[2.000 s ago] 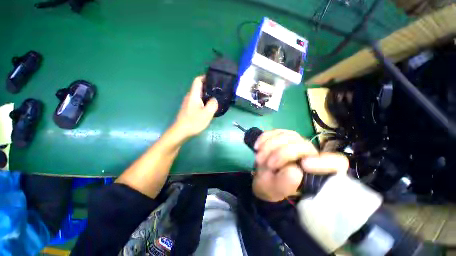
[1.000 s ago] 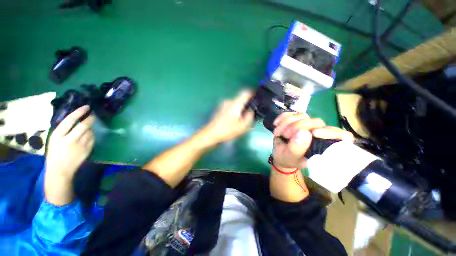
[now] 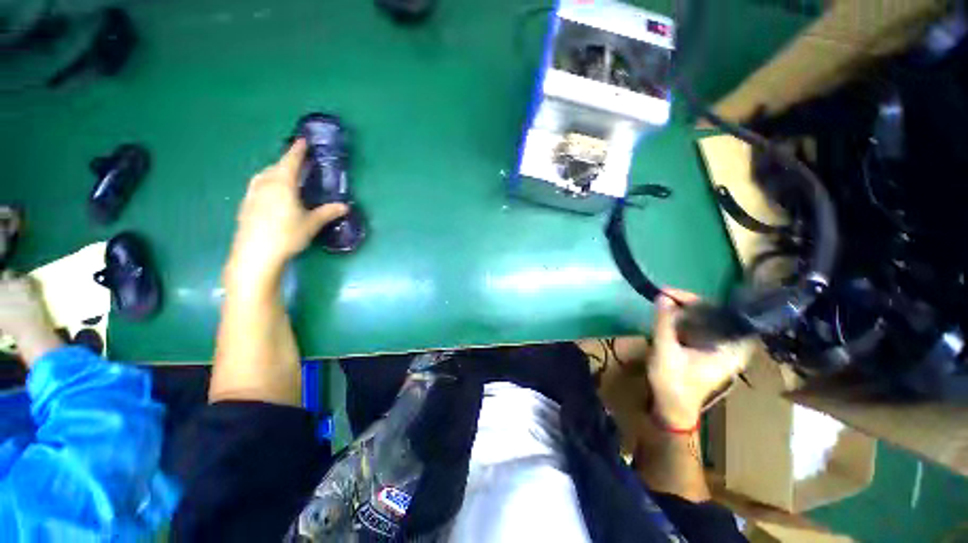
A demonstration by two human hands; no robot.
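My left hand (image 3: 271, 217) has its thumb and fingers on a black plastic housing (image 3: 327, 175) on the green bench, left of the screw feeder. My right hand (image 3: 695, 371) holds a curved black band (image 3: 628, 255) near the bench's front edge; its thin end arcs up below the feeder. Black parts around the fingers are blurred, so I cannot tell whether the hand holds more than one. The blue-and-white screw feeder (image 3: 594, 133) stands on the bench with its metal mechanism at the front.
Two black housings (image 3: 119, 182) lie at the left. A co-worker's blue sleeve and hand (image 3: 85, 424) are by a cream backing sheet (image 3: 74, 281). A large carton (image 3: 732, 196) of black parts is at right, a smaller open carton (image 3: 743, 456) below. A dark cable hangs at upper right.
The electric screwdriver has left my right hand, which now holds a curved band. My left hand and a housing have moved left, away from the feeder. The co-worker's hand has drawn back left.
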